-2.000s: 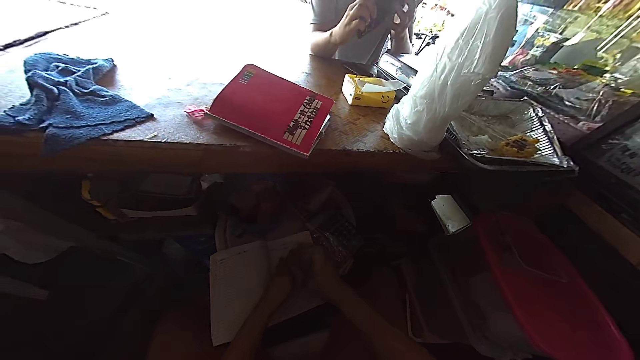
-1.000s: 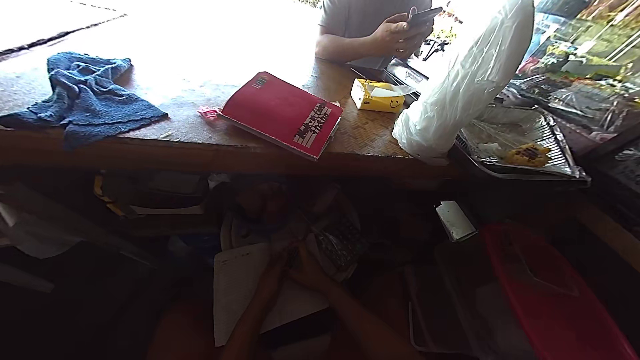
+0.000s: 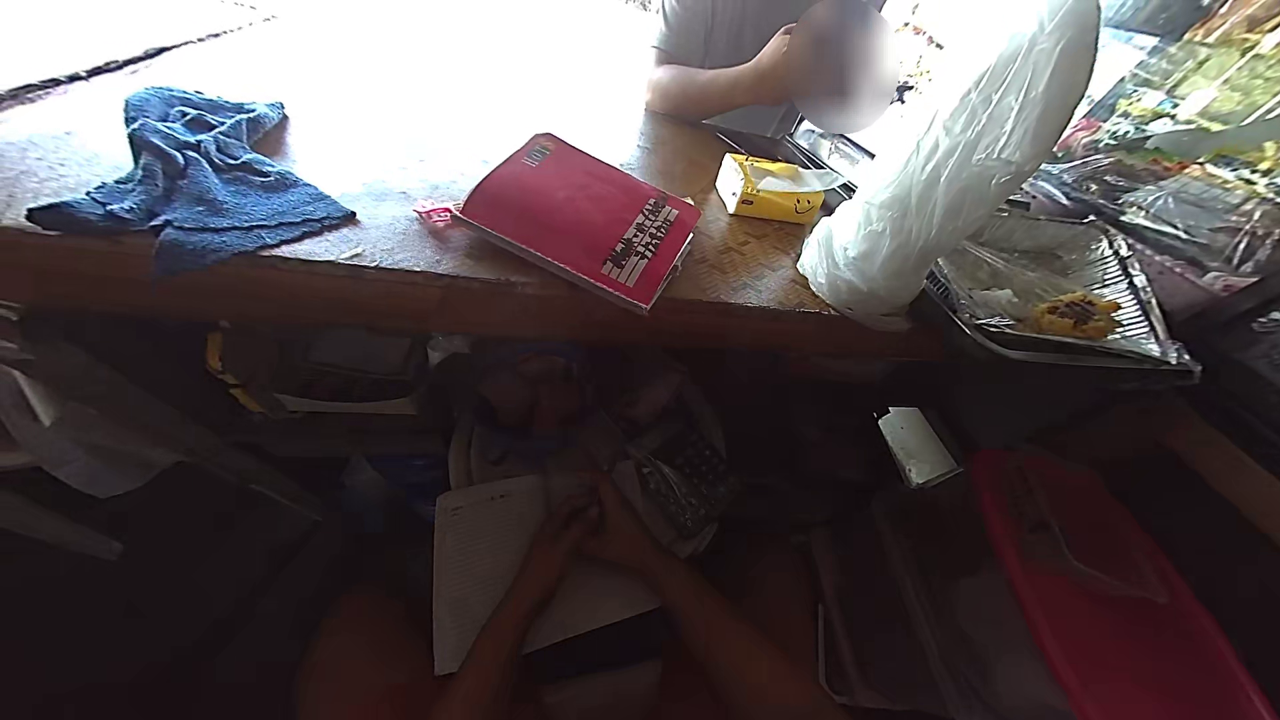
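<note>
In the dim space below the counter, my left hand point(image 3: 560, 530) and my right hand point(image 3: 615, 525) meet over an open lined notebook point(image 3: 480, 560), their fingers close together. Shadow hides whether either hand holds anything. Just right of my hands a calculator point(image 3: 685, 475) lies, seemingly under clear plastic. Above, on the wooden counter point(image 3: 350, 262), rests a red-covered notebook point(image 3: 575, 215) near the edge, with a small red wrapper point(image 3: 435, 210) at its left corner.
A blue cloth point(image 3: 200, 190) lies at the counter's left. A yellow tissue box point(image 3: 770, 190), a white plastic bag point(image 3: 930, 190) and a foil-lined tray point(image 3: 1080, 300) stand rightward. Beyond the counter is a person point(image 3: 710, 85). A red plastic lid point(image 3: 1120, 590) is at lower right.
The person across the counter held a phone in view one second ago; a blurred patch now covers that spot. My hands stay over the open notebook.
</note>
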